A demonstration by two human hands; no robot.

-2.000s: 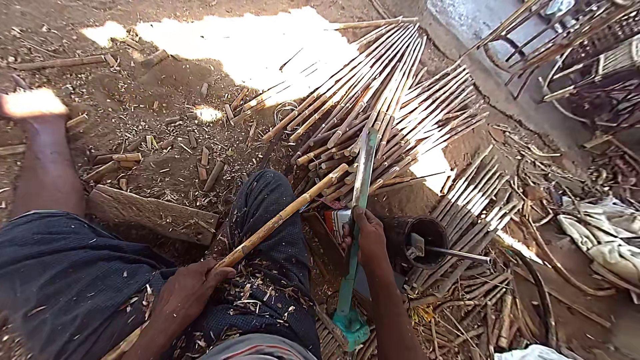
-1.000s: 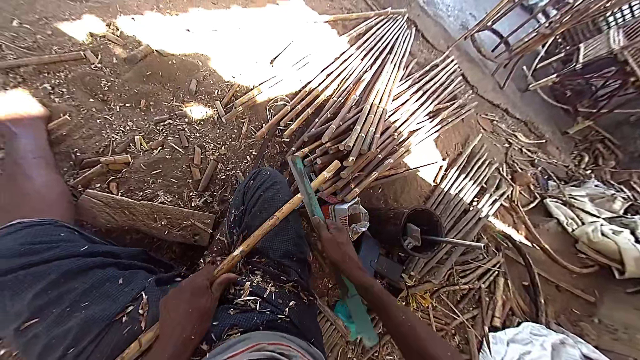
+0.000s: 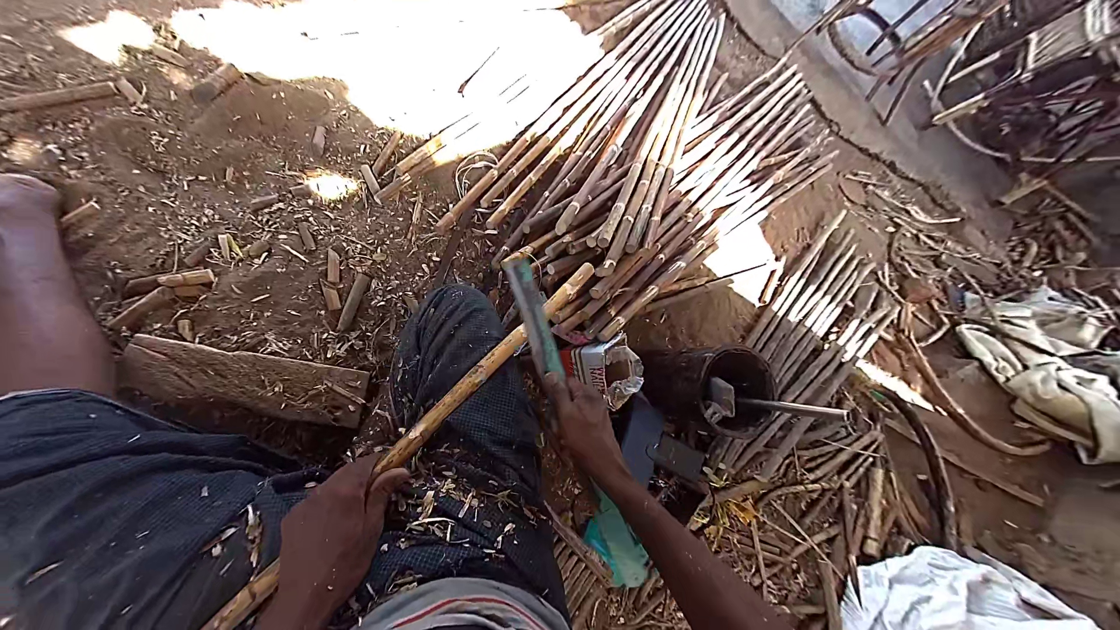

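A pale cane pole (image 3: pixel 455 394) slants across my lap, and my left hand (image 3: pixel 337 525) is closed around its lower part. My right hand (image 3: pixel 584 429) grips a long green flat tool (image 3: pixel 535 319), partly hidden by the hand and forearm; its kind is unclear. The tool's upper part crosses the pole near the pole's far end. Wood shavings lie on my dark checked garment. Just beyond the pole's tip are the butt ends of a large bundle of cane poles (image 3: pixel 647 175).
A dark round container (image 3: pixel 665 376) holds a metal-handled tool (image 3: pixel 787 406), beside a red and white box (image 3: pixel 604 363). A wooden board (image 3: pixel 245 376) lies at left among cane offcuts. More canes (image 3: pixel 805 306), a pale cloth (image 3: pixel 1041 367) and white cloth (image 3: pixel 954 595) are at right.
The green tool has gone from nearly upright beside the pole to tilted left, crossing the pole near its end. My left hand still holds the pole.
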